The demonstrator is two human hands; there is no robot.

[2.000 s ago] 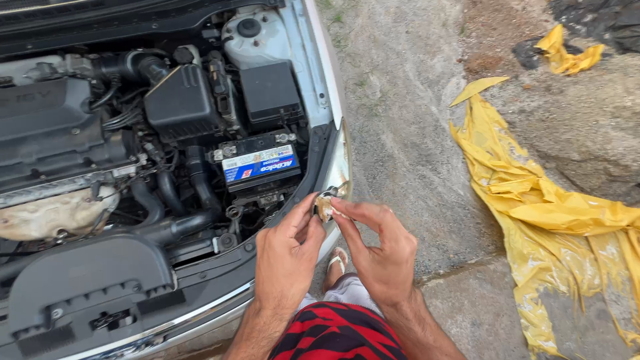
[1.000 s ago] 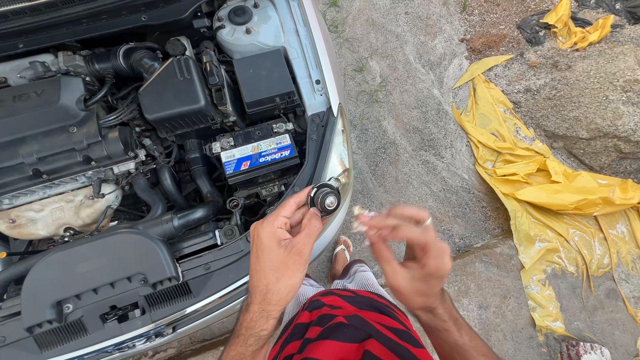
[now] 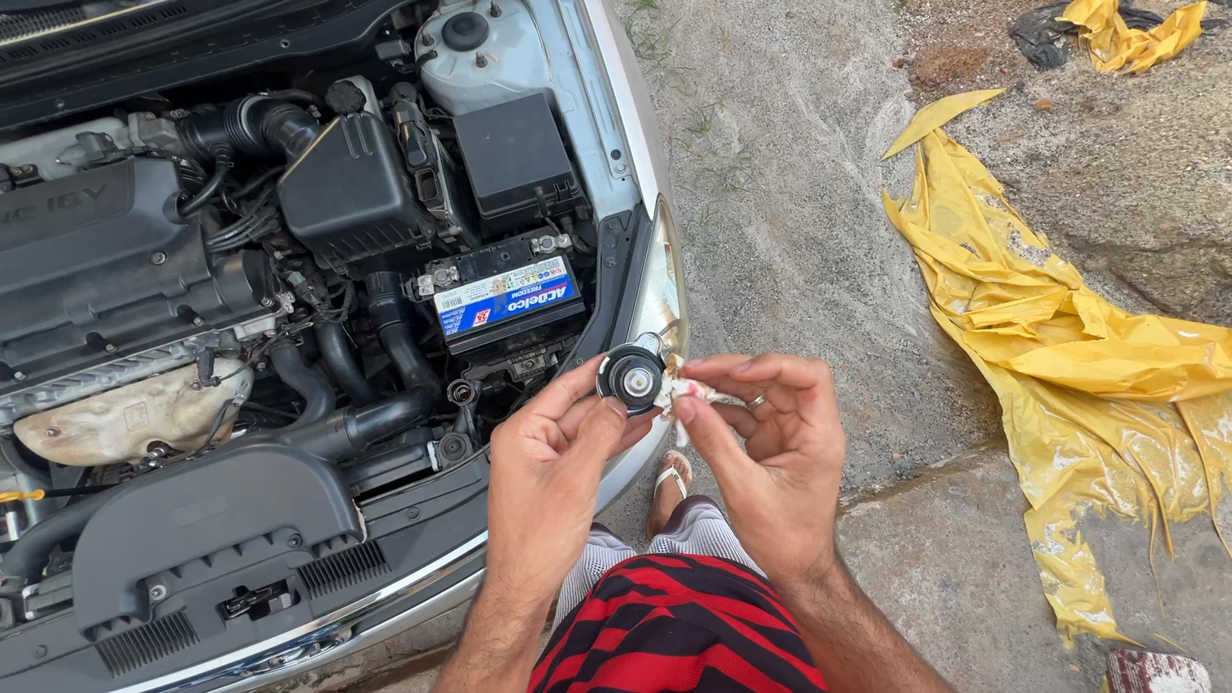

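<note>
My left hand (image 3: 553,462) grips a radiator cap (image 3: 630,378) by its rim, with the black rubber seal and metal centre turned up toward me. In my right hand (image 3: 770,448), a crumpled white scrap of tissue or cloth (image 3: 685,390) with brownish and reddish stains is pinched between thumb and fingers, at the cap's right edge. Both hands are over the front corner of the car, by the headlight (image 3: 661,279). To the left, in the engine bay, an open round metal neck (image 3: 462,392) shows below the car battery (image 3: 508,300).
Left of my hands lie the air filter housing (image 3: 351,188), a black fuse box (image 3: 515,154) and the engine cover (image 3: 106,250). The front bumper (image 3: 414,602) runs below them. A torn yellow plastic sheet (image 3: 1078,337) lies on the ground at right, and my sandalled foot (image 3: 671,481) stands below.
My right hand was away from the cap one second ago, holding the scrap; it has come back to the cap's edge. My left hand has kept hold of the cap.
</note>
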